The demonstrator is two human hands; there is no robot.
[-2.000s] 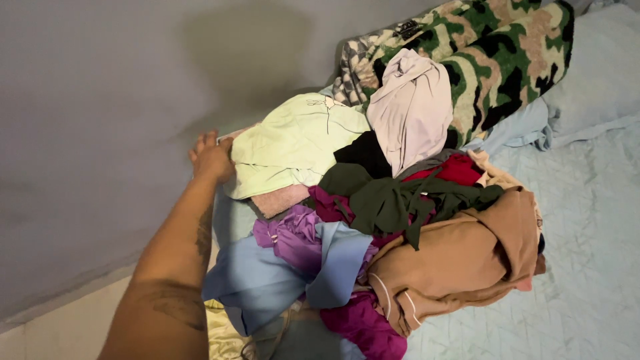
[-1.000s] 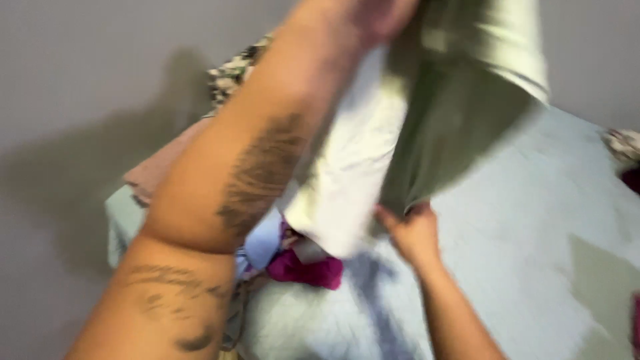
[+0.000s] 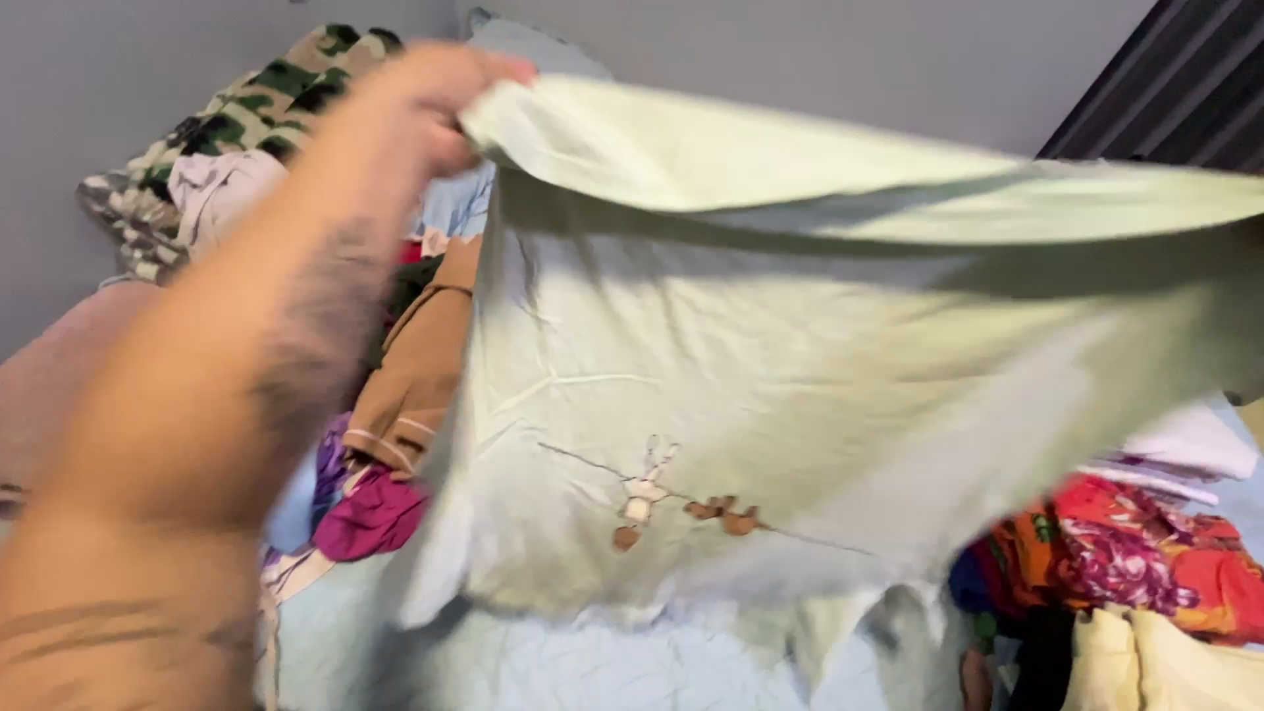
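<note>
A pale green garment (image 3: pixel 750 395) with small printed animal figures hangs spread out across the middle of the view, its upper part folded over. My left hand (image 3: pixel 474 109) grips its upper left corner, with the tattooed forearm crossing the left side. The cloth's upper right end runs to the right edge of the view, where my right hand cannot be seen. Behind my left arm lies a pile of clothes, with a brown garment (image 3: pixel 420 365), a magenta cloth (image 3: pixel 373 513) and a pale lilac cloth (image 3: pixel 222 193).
A camouflage-patterned blanket (image 3: pixel 286 89) lies at the upper left by the wall. On the right of the bed (image 3: pixel 592 662) are stacked red floral clothes (image 3: pixel 1126 553), white cloths (image 3: pixel 1195 444) and a cream folded garment (image 3: pixel 1155 662). A dark ridged surface (image 3: pixel 1175 89) stands at the upper right.
The pale green garment lay on the pile two seconds ago, with my left hand beside it; now it is lifted and spread. My right hand has left the view, which has shifted.
</note>
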